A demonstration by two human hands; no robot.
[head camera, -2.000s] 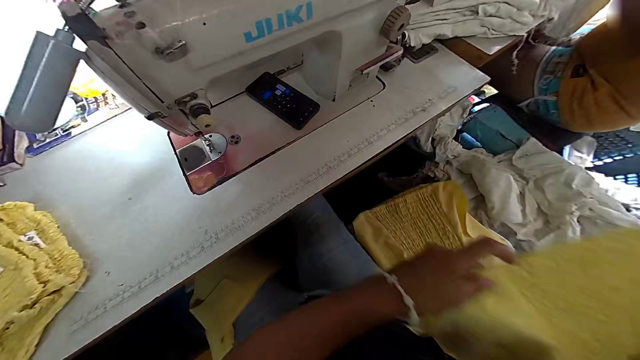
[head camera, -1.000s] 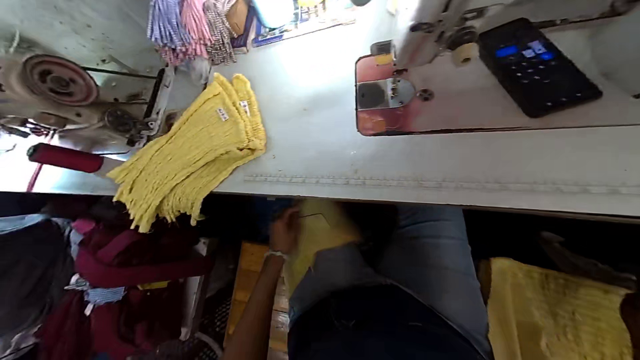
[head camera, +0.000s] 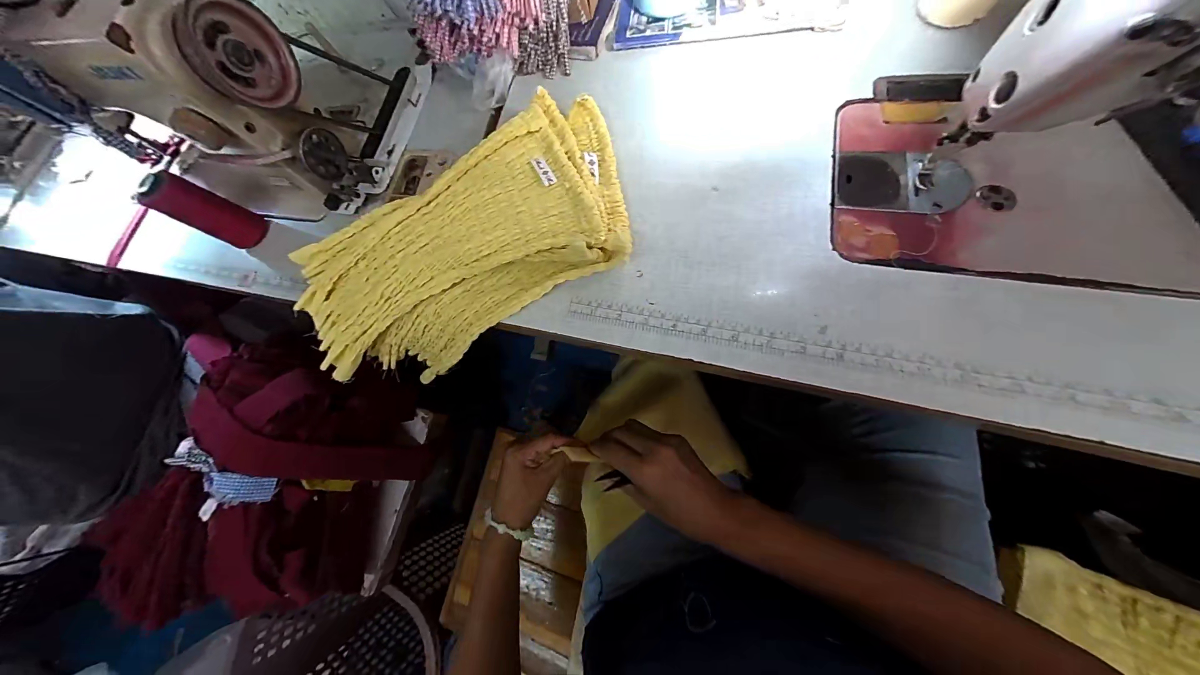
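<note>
Below the table edge, my left hand [head camera: 530, 473], with a beaded bracelet at the wrist, pinches the edge of a yellow fabric piece [head camera: 614, 511] lying over my lap. My right hand [head camera: 661, 473] meets it from the right, its fingers on the same edge. Dark pointed blades [head camera: 614, 481], perhaps of thread snips, stick out under the right fingers; their handles are hidden. A stack of yellow shirred fabric pieces [head camera: 469, 225] with small white labels lies on the table, upper left of my hands. The sewing machine's needle plate [head camera: 928, 183] is at the upper right.
The white sewing table's front edge [head camera: 750, 370] runs just above my hands. A second sewing machine [head camera: 234, 84] and a red thread cone [head camera: 202, 208] stand at left. Maroon fabric [head camera: 291, 422] hangs below them. More yellow fabric [head camera: 1106, 600] lies at lower right, and a perforated basket [head camera: 328, 628] stands at lower left.
My left hand has moved from the yellow fabric on the right to the piece on my lap. My right hand has come into view and meets it there. The view has swung left.
</note>
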